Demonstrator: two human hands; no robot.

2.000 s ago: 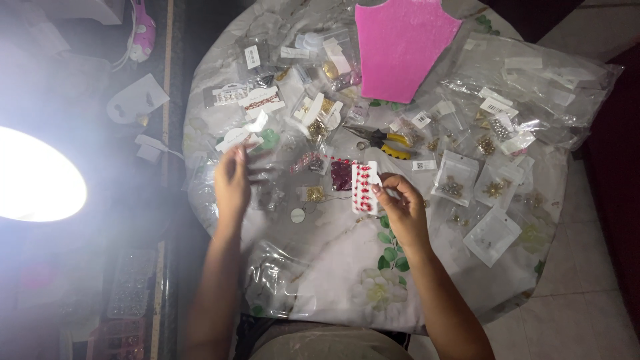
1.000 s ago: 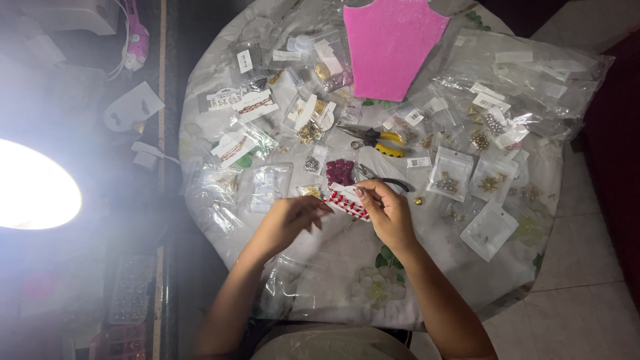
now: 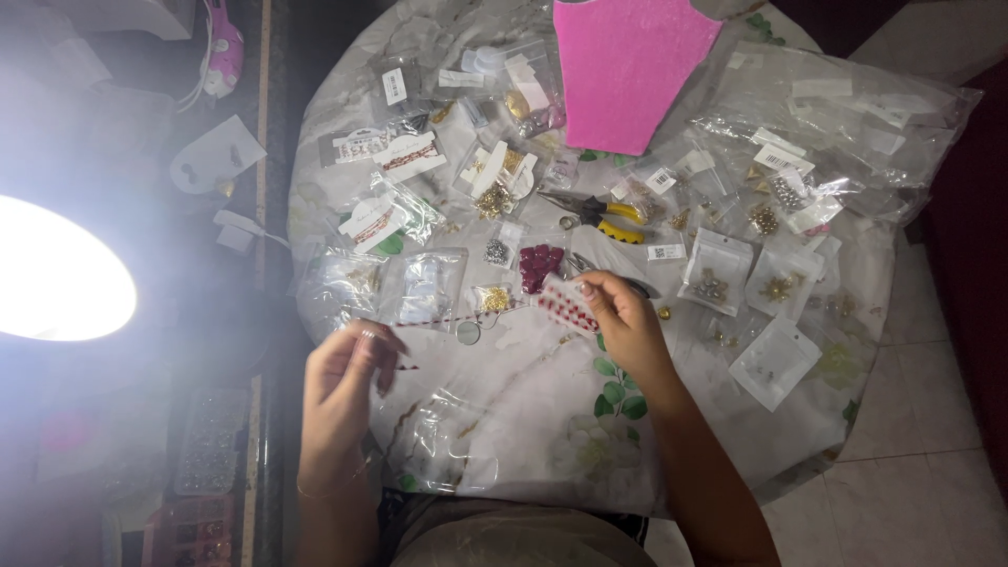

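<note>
My right hand (image 3: 622, 319) holds a white card wound with a red beaded strand (image 3: 568, 305) between thumb and fingers. From the card, a thin length of the strand (image 3: 449, 319) stretches left to my left hand (image 3: 354, 374), whose fingers are pinched on it; a short end shows below those fingers. Just above the card lies a bag of dark red beads (image 3: 540, 264). Under the stretched strand are a small round disc (image 3: 468, 333) and a bag of gold beads (image 3: 494, 298). Pliers with dark handles (image 3: 630, 285) lie partly behind my right hand.
Yellow-handled pliers (image 3: 602, 214) lie below a pink necklace display bust (image 3: 634, 71). Small bags of findings (image 3: 715, 276) and carded chains (image 3: 409, 157) surround them. A large clear plastic bag (image 3: 850, 110) is at the right; a bright lamp (image 3: 59, 272) glares at the left.
My left hand has moved left, away from the card, and a length of strand now spans the gap between my hands. One second ago both hands were close together at the card.
</note>
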